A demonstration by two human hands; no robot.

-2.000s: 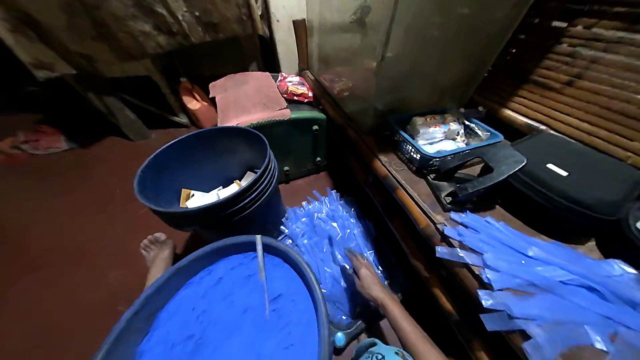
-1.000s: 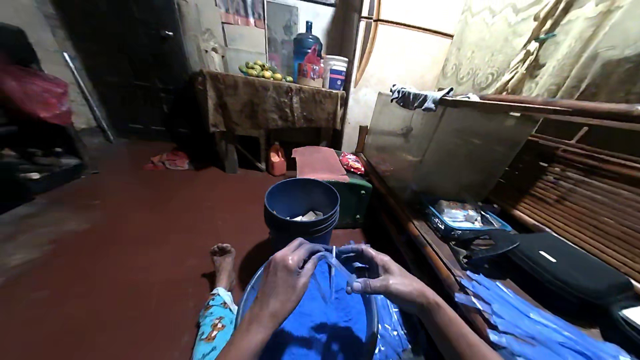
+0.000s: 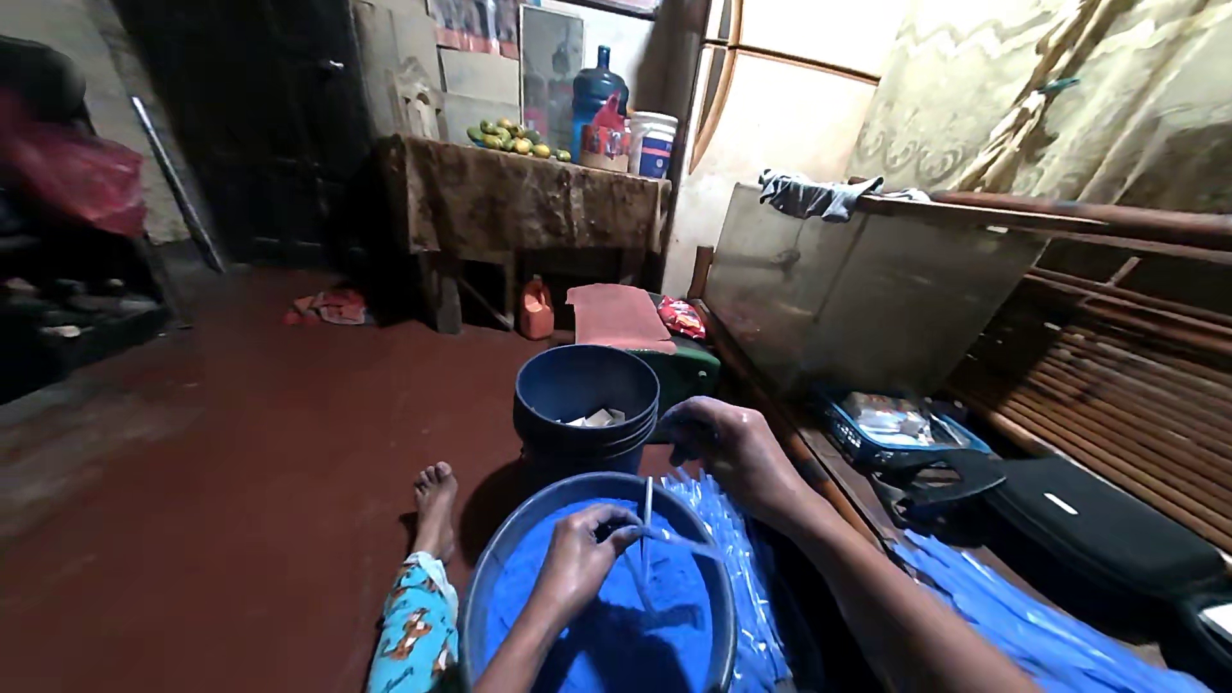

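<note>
My left hand (image 3: 582,553) is over a round tub (image 3: 476,577) of blue powder (image 3: 520,568), pinching a thin clear plastic strip or tube (image 3: 679,542) between thumb and fingers. A narrow pale stick (image 3: 648,500) stands up from the powder beside it. My right hand (image 3: 722,438) is raised at the tub's far right, fingers bent downward; whether it holds anything is not visible. Behind the tub stands a dark blue bucket (image 3: 587,448) with pale pieces (image 3: 602,418) inside. Right of the tub lies a bundle of blue-filled plastic strips (image 3: 731,539).
More blue-filled strips (image 3: 1039,616) lie on the bench at right, near a black case (image 3: 1088,520) and a blue basket (image 3: 866,445). A green container (image 3: 688,371) under a pink cloth (image 3: 616,313) stands behind the bucket. My bare foot (image 3: 435,510) is left of the tub.
Two seconds ago one hand was at the bundle of strips. One second ago both hands were together over the tub; now the right hand is apart, up and to the right.
</note>
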